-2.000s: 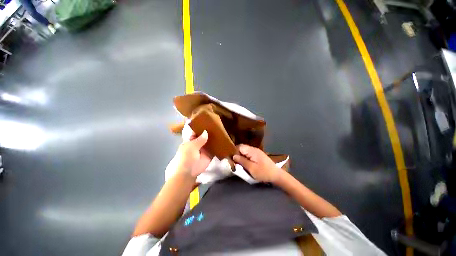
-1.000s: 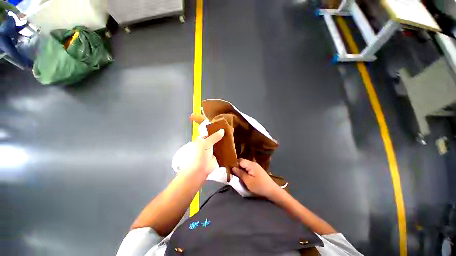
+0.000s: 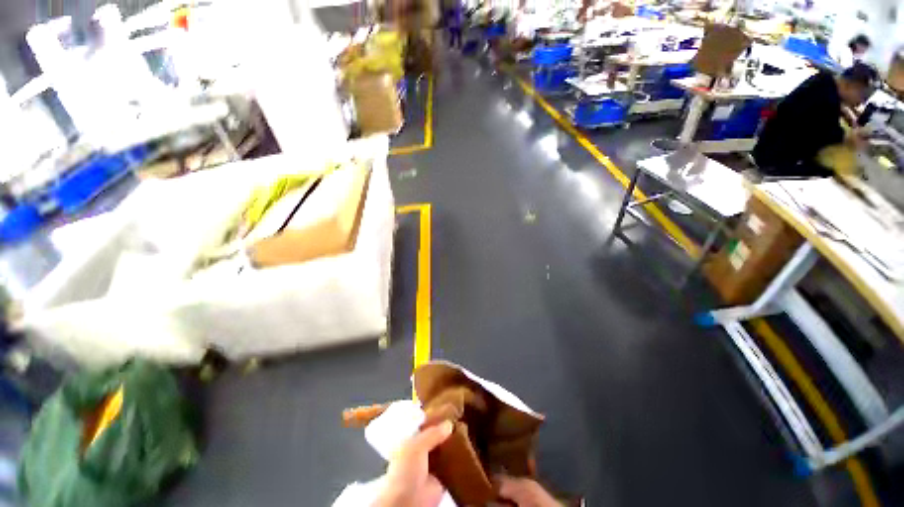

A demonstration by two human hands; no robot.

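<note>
The part-made bag body (image 3: 506,426), brown with a white edge and open at the top, is at the bottom middle of the head view. My left hand (image 3: 414,470) grips a brown flap at the bag's left side, thumb on top. My right hand (image 3: 525,491) is at the bag's lower edge, mostly cut off by the picture's rim, its fingers against the brown flap. White material shows beside my left hand.
A white cart (image 3: 297,312) with a cardboard box stands ahead left, a green sack (image 3: 149,446) below it. A white-framed table (image 3: 843,238), small stool table (image 3: 689,178) and seated person (image 3: 803,124) are right. Yellow lines (image 3: 424,287) edge the grey aisle.
The view has tilted up from the floor to the aisle ahead. The bag and both hands now sit lower in the picture. The cart and benches have come into view.
</note>
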